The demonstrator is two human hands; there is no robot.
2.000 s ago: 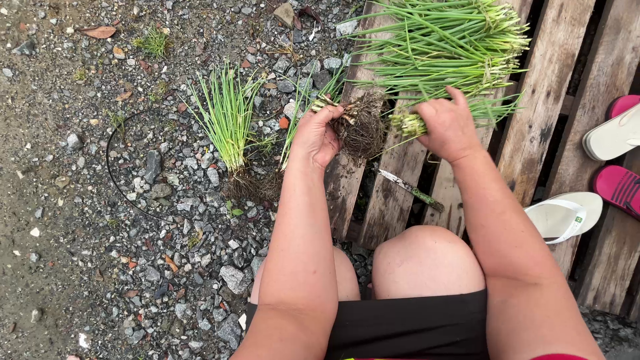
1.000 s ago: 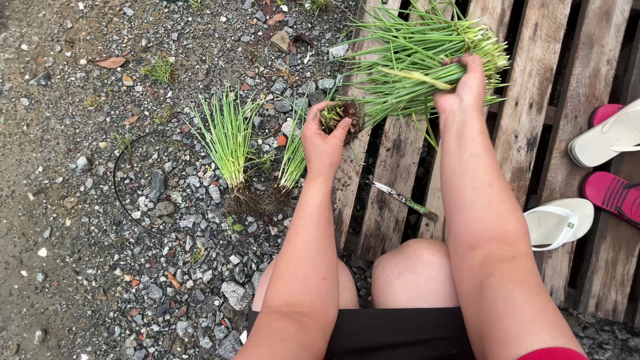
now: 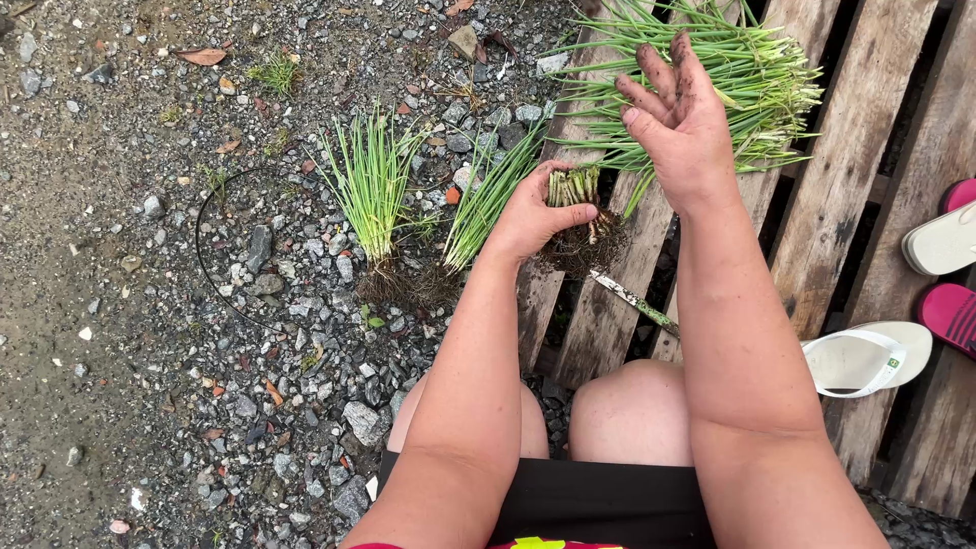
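My left hand (image 3: 537, 213) grips a clump of cut green-onion stubs (image 3: 583, 221) whose dark, soil-covered roots hang down over the pallet's edge. Soil marks the fingers of my right hand (image 3: 675, 114), which is raised with spread fingers above a large heap of cut green leaves (image 3: 762, 91) on the wooden pallet. Below the clump lies a knife (image 3: 634, 303) with a dirty blade and a green handle, partly behind my right forearm. Two rooted bunches of green onions rest on the gravel: one upright-looking bunch (image 3: 376, 191) and another (image 3: 488, 198) just left of my left hand.
The slatted wooden pallet (image 3: 823, 168) spans the right side. White flip-flops (image 3: 862, 358) and pink striped sandals (image 3: 949, 314) sit at its right. Wet gravel (image 3: 267, 412) covers the left, with a thin black wire loop (image 3: 200, 244) and a few dry leaves.
My right hand, closed around green leaves over the heap one second ago, is now spread and has let them go. My left hand still holds the stub clump.
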